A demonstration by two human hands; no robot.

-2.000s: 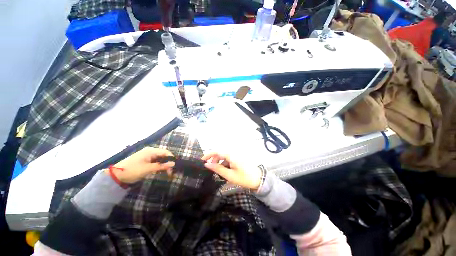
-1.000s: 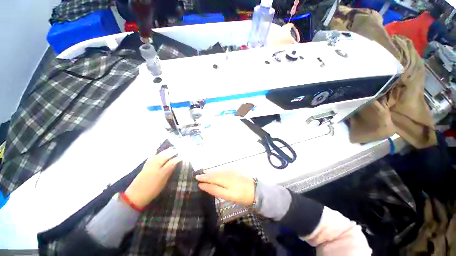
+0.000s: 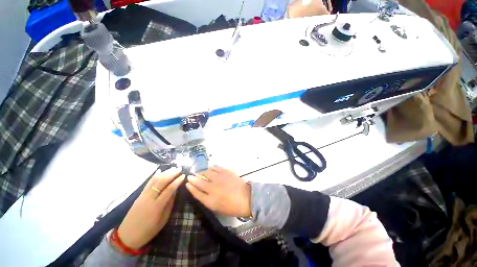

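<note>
A plaid garment panel runs up to the needle area of the white sewing machine. A black strip lies along it towards the lower right. My left hand presses the cloth from the left, fingertips just before the presser foot. My right hand holds the cloth from the right, fingertips close to the left ones. The exact fingertip grip is hidden by the fingers. Another black strip slants over the table on the left.
Black shears lie under the machine arm. More plaid cloth covers the table's left side. Tan cloth hangs at the right. A blue box stands at the back left. Dark cloth lies below the table's front edge.
The view has come closer to the machine. Both hands have moved with the panel from the table's front up to the presser foot, their fingertips now nearly together there.
</note>
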